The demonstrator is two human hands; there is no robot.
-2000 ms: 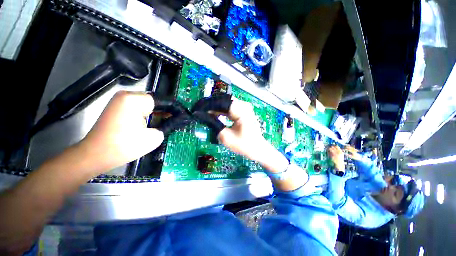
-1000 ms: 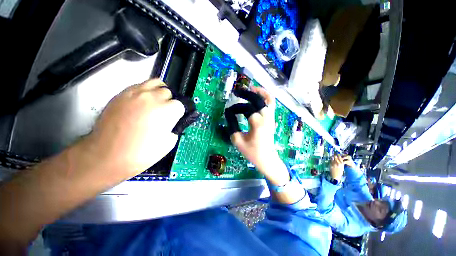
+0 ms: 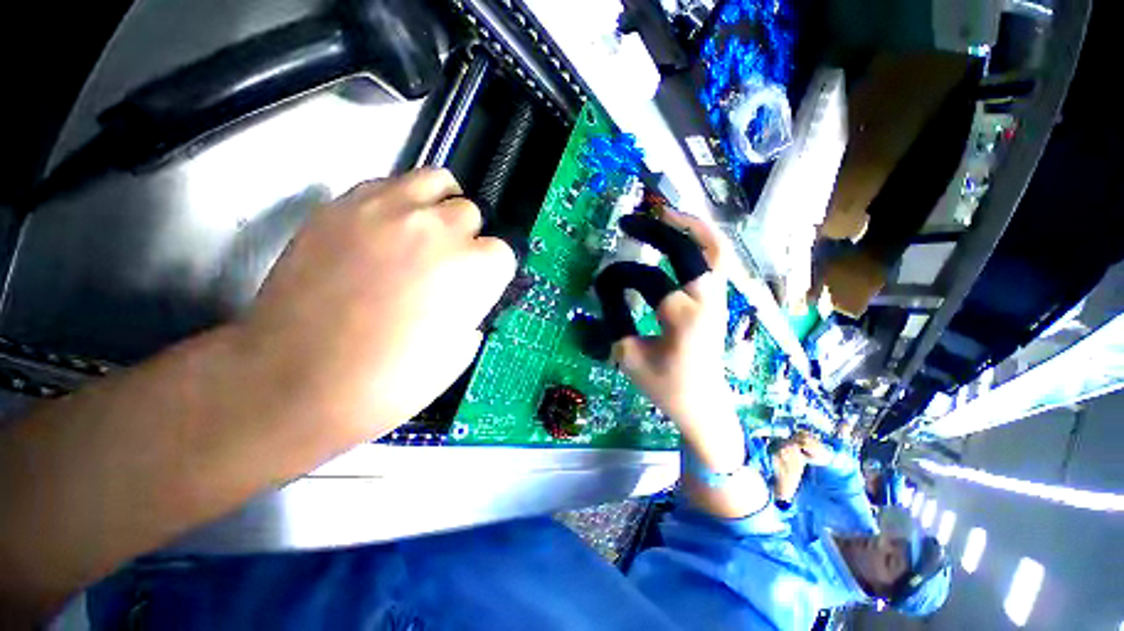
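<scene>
A green circuit board (image 3: 512, 376) lies on the railed line in front of me. Blue disc components (image 3: 613, 158) stand near its back edge, and a round copper-red coil (image 3: 562, 411) near its front edge. My left hand (image 3: 382, 290) is at the board's left edge, fingers curled down; its fingertips are mostly hidden, so I cannot tell if it holds anything. My right hand (image 3: 672, 308), with black finger cots, is over the board's back half beside a white block, fingers bent and apart. No part shows clearly in it.
A black barcode scanner (image 3: 265, 68) lies on the metal surface at left. Above the board, a shelf holds a tray of loose blue parts (image 3: 746, 56) with a clear ring (image 3: 758, 123), a white stack (image 3: 801, 179) and a brown box (image 3: 906, 136). Another worker (image 3: 863, 555) in blue sits at right.
The view has shifted, so board and scanner appear further right. My hands, close together over the board two seconds ago, are now apart, the left at the board's left edge.
</scene>
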